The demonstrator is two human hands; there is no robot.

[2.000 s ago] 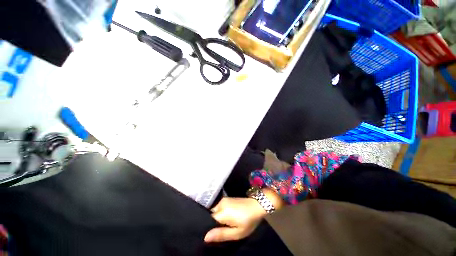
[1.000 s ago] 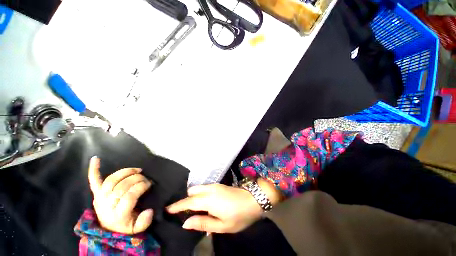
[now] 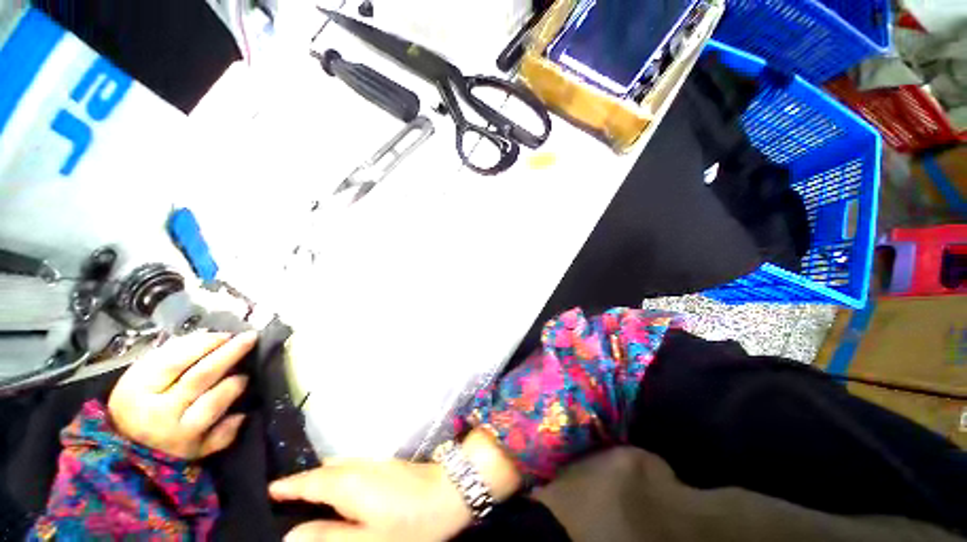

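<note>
Black fabric (image 3: 278, 423) lies folded in a narrow strip from the needle area down between my hands, over the table's near edge. My left hand (image 3: 182, 394) is on the cloth close to the presser foot, its fingers bent together over it. My right hand (image 3: 376, 500), with a metal watch at the wrist, lies on the cloth's lower part, index finger stretched and thumb apart; it is cut off by the bottom edge. The sewing machine's tension dial (image 3: 148, 291) and a blue part (image 3: 193, 244) are just beyond my left hand. The needle tip is not clear.
Black-handled shears (image 3: 451, 90), a screwdriver (image 3: 371, 85) and silver snips (image 3: 387, 159) lie on the white table (image 3: 424, 265). A box with a smartphone (image 3: 583, 95) is at its edge. A blue basket (image 3: 848, 201) with black garments stands to the right, near a red plastic object (image 3: 933, 259).
My left hand, out of view at first and then raised with fingers spread, is now down on the cloth by the presser foot. My right hand has moved left; the cloth is now folded.
</note>
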